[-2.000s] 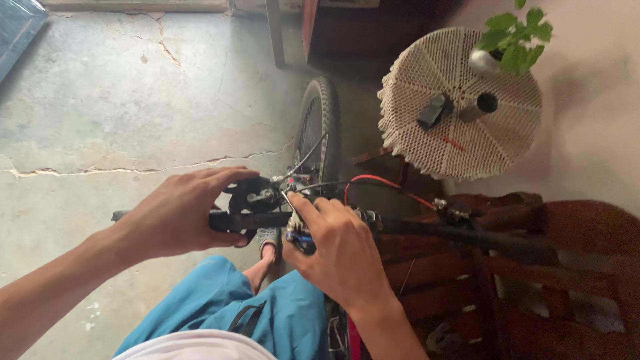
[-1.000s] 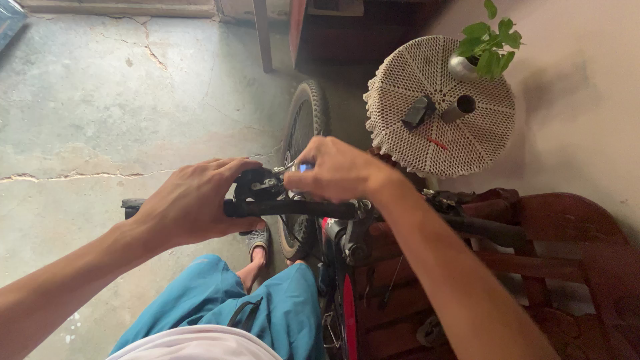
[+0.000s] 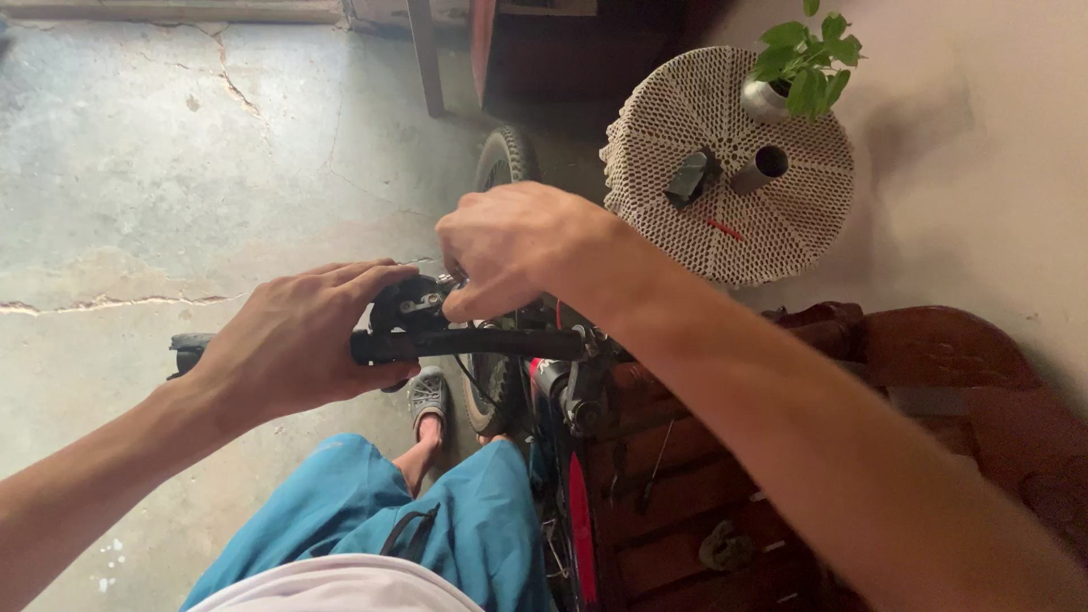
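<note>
A bicycle stands before me, its black handlebar (image 3: pixel 501 343) running left to right. My left hand (image 3: pixel 310 336) is wrapped around the bar's left part, its fingers reaching over the black shifter and brake lever clamp (image 3: pixel 410 304). Just right of that clamp, my right hand (image 3: pixel 510 246) is curled with thumb and forefinger together at its edge; what lies between them is mostly hidden. Past the hands is the front tyre (image 3: pixel 507 151). The stem (image 3: pixel 585 387) and the red and black frame (image 3: pixel 580 518) lie below and right of the hands.
A round side table with a crocheted cover (image 3: pixel 654 110) holds a potted plant (image 3: pixel 765 98), a metal cup (image 3: pixel 759 168), a dark object (image 3: pixel 690 178) and a small red stick (image 3: pixel 725 229). A wooden bench (image 3: pixel 943 348) stands at the right. My clog-shod foot (image 3: pixel 427 395) is beside the front wheel.
My right hand has gone from below the clamp, over the bar, to its far right side, with the forearm now crossing the handlebar. My left hand has stayed on the bar.
</note>
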